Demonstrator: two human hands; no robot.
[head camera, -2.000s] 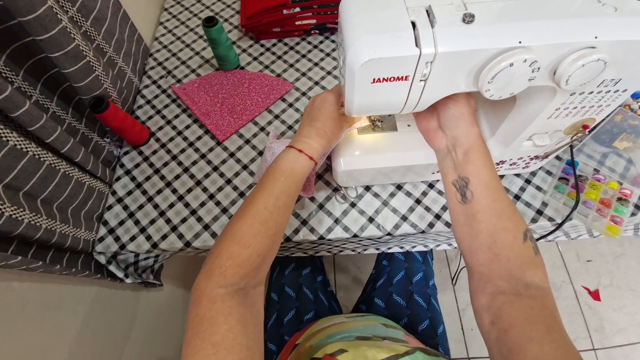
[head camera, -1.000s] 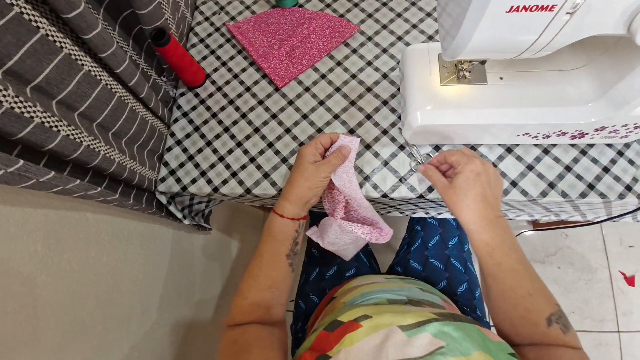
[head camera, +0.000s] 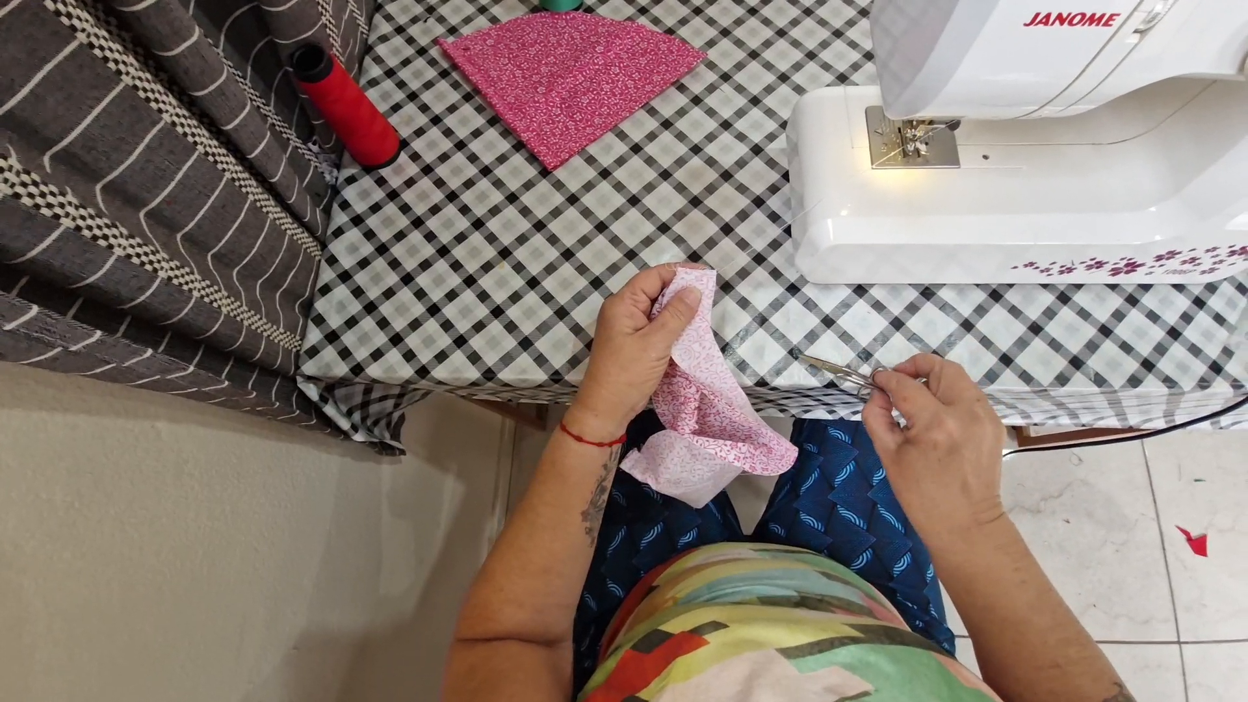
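My left hand (head camera: 639, 341) pinches a strip of pink patterned fabric (head camera: 707, 400) between thumb and fingers; its lower part hangs folded over my lap, the paler side partly showing. To the right, my right hand (head camera: 931, 429) holds small metal scissors (head camera: 838, 372) by the handles, their tip pointing left over the table's front edge, apart from the fabric. Beyond my right hand stands a white Janome sewing machine (head camera: 985, 219), its lamp lit over the metal needle plate (head camera: 914, 138).
A darker pink fabric piece (head camera: 575, 83) lies on the checked tablecloth (head camera: 468, 283), touching a green thread spool (head camera: 561, 5). At the left, a red thread spool (head camera: 349, 107) is beside the grey curtain (head camera: 146, 185). A black cable (head camera: 1121, 439) runs past the table's right front.
Both hands have come away from the sewing machine to the table's front edge. My left hand has brought the pink fabric forward, and my right hand has picked up the scissors. The view has shifted.
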